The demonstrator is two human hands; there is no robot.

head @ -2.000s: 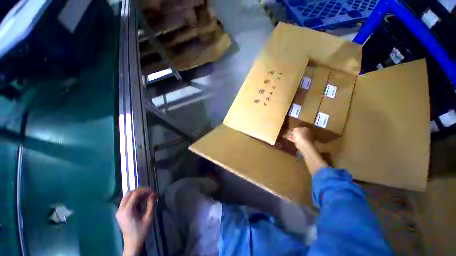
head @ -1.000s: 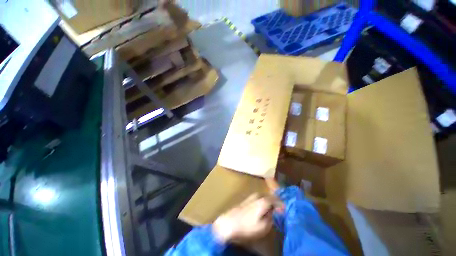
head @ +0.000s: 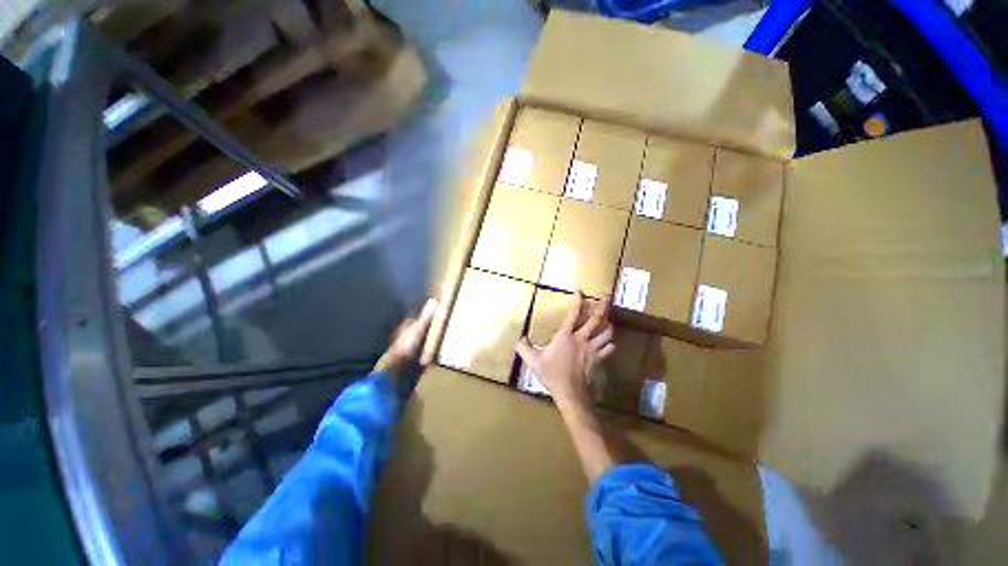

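The large shipping carton [head: 652, 72] stands open, with several small labelled boxes [head: 671, 260] packed in rows inside. My left hand [head: 411, 337] is at the carton's left side, with the fingers partly hidden behind its edge. My right hand [head: 573, 352] is over a small labelled box in the front row, with the thumb at its left edge and the fingers across its top. To the right of that hand, the front row's boxes sit lower, and one shows a white label [head: 652, 399].
A metal edge rail [head: 83, 442] and dark green conveyor run along the far left. Stacked brown cardboard [head: 276, 133] lies at the upper left. A blue rack bar [head: 959, 61] and dark labelled crates are at the upper right. A wide carton flap [head: 884, 321] spreads right.
The left flap has been opened outward, showing more small boxes. My left hand has come from the conveyor rail to the carton's left side. My right hand is now on a front-row box.
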